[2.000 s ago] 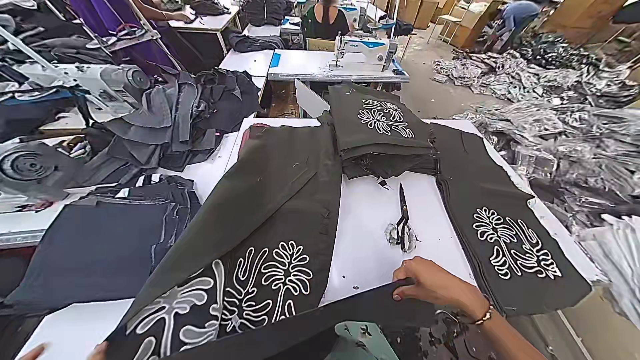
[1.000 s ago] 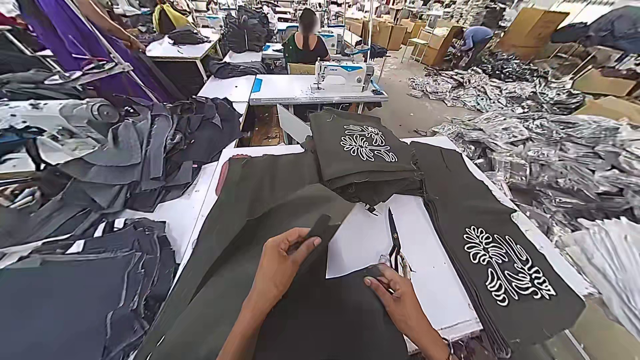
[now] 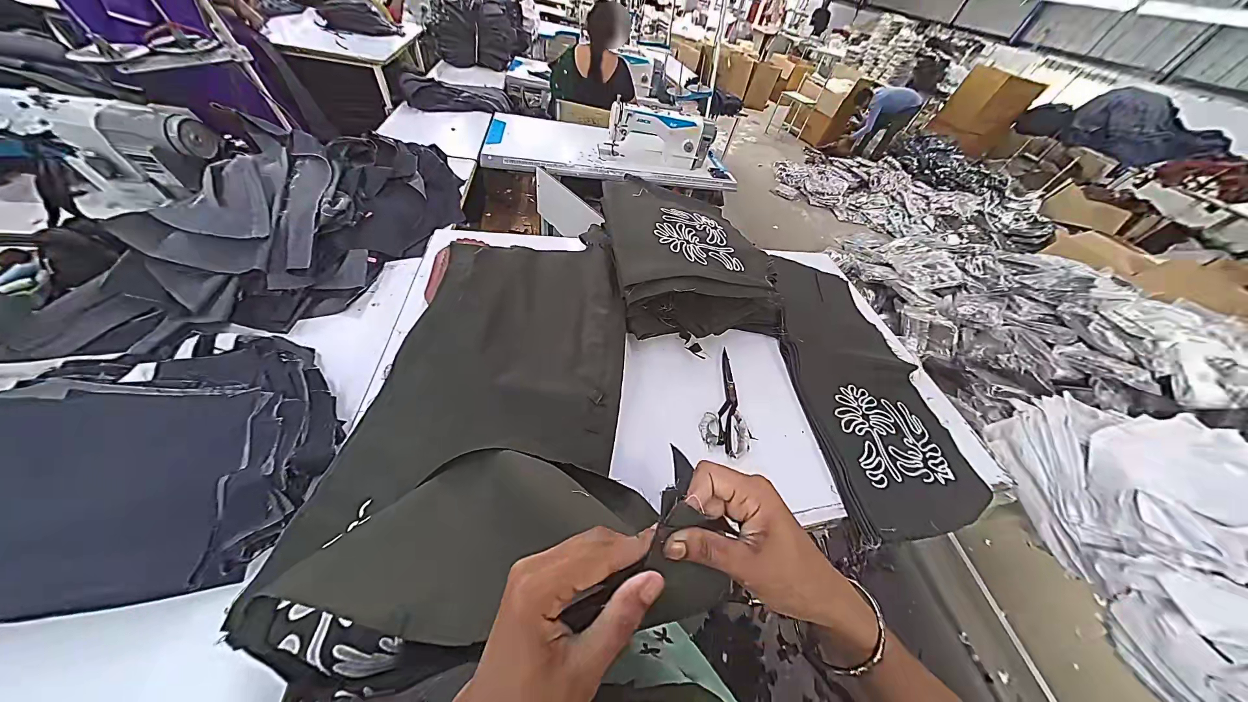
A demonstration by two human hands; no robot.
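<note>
My left hand and my right hand are close together at the lower middle, each pinching the edge of a dark olive fabric panel. Part of that panel is folded over, and white embroidery shows beneath its lower left edge. Beyond my right hand, fabric scissors with wrapped handles lie on the white table. Behind them sits a stack of dark panels, its top one embroidered in white. Another embroidered stack lies to the right. A bracelet is on my right wrist.
Navy fabric pieces and grey scraps are piled at left near a sewing machine. Another sewing machine stands ahead, with a seated person beyond. Plastic-wrapped bundles and white cloth lie at right.
My hands were apart, each at the dark fabric; they have come together at its edge. Two seconds ago the panel's white embroidery faced up; now mostly plain cloth shows.
</note>
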